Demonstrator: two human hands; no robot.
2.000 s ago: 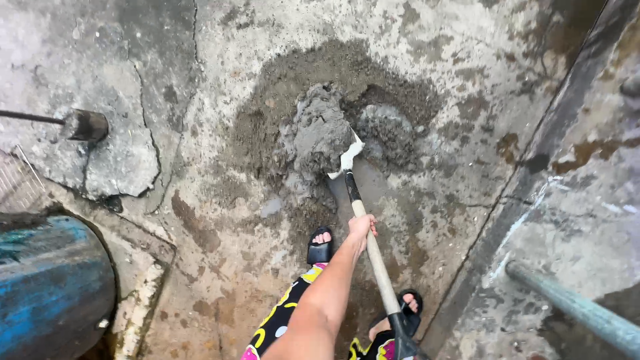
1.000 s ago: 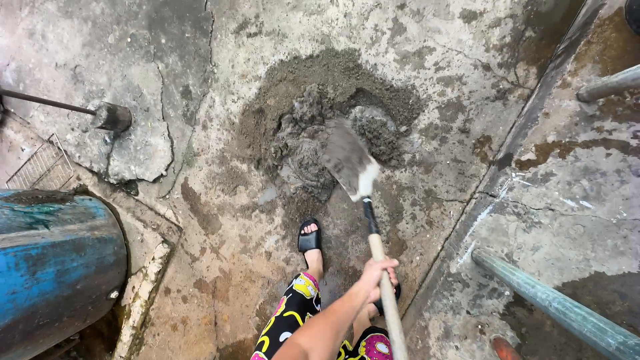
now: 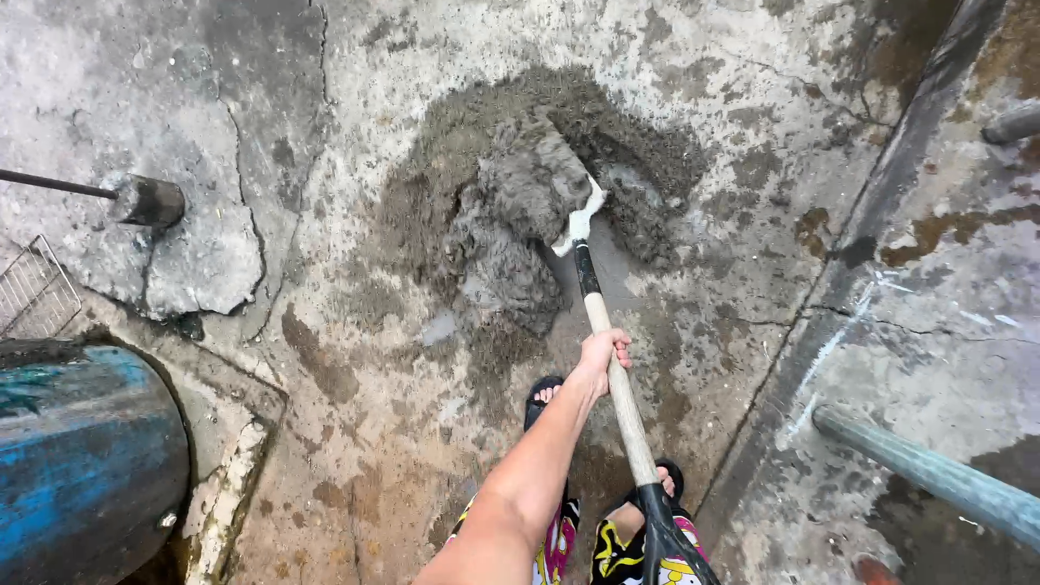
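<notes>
My left hand is closed around the pale wooden shaft of a shovel, below its black collar. The shovel's blade lies in a heap of wet grey mortar on the concrete floor and bears a mound of the mix; only its whitish shoulder shows. Drier, darker mix rings the heap at the top, and a hollow with some water lies to the right of the blade. The black grip end of the shovel runs out at the bottom edge. My right hand is not visible.
My sandalled feet stand just below the heap. To the left are a blue drum, a wire rack and a cylindrical block on a rod. Metal pipes slant in from the right. The concrete slab at left is cracked.
The blade, blurred over the heap a second ago, is now beneath a mound of mortar. Both feet show again below the heap; a second ago one was mostly hidden.
</notes>
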